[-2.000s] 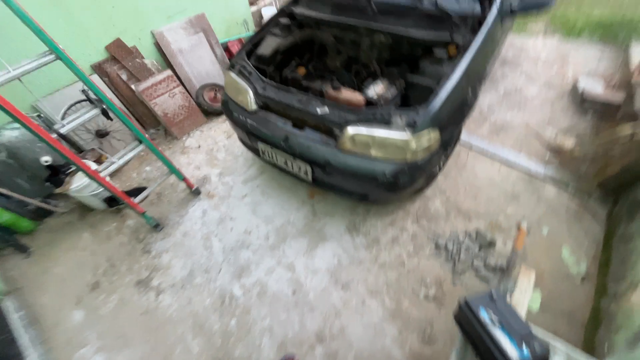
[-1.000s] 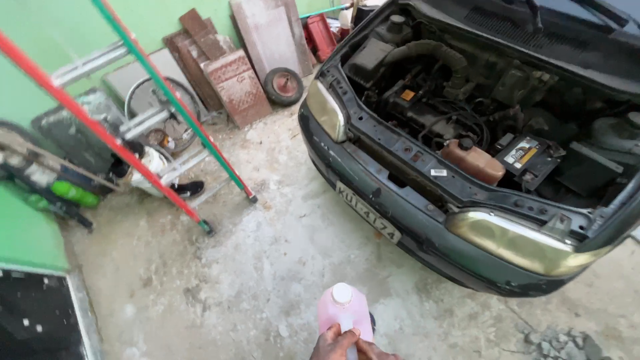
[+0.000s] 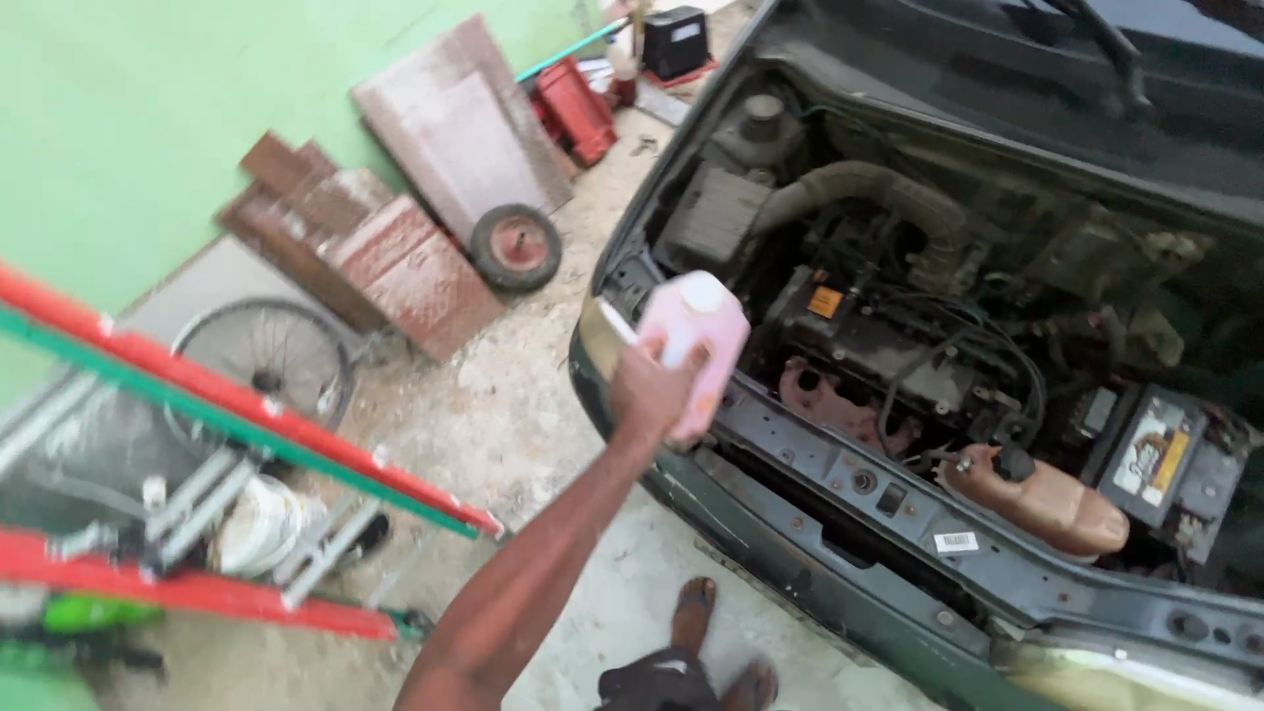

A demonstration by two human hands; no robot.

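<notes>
My left hand (image 3: 656, 383) grips a plastic jug of pink liquid (image 3: 703, 346) with a white cap, held up over the front corner of a dark car (image 3: 750, 513). Beyond it lies the uncovered engine bay, with the engine (image 3: 889, 355) and a ribbed air duct (image 3: 859, 193). To the right are a brownish coolant reservoir (image 3: 1047, 499) with a black cap and a car battery (image 3: 1155, 454) behind it. A pale strip beside the jug is too blurred to identify. My right hand is out of view.
A red and green ladder (image 3: 296, 425) slants across the left. Tiled panels (image 3: 415, 281), a small wheel (image 3: 515, 247) and a bicycle wheel (image 3: 262, 370) lie by the green wall. My sandalled feet (image 3: 694, 602) are beside the bumper.
One second ago both hands were at the jug, low in front of the bumper. Now the left hand alone holds it near the engine bay, and the right has left the view. The view has shifted closer.
</notes>
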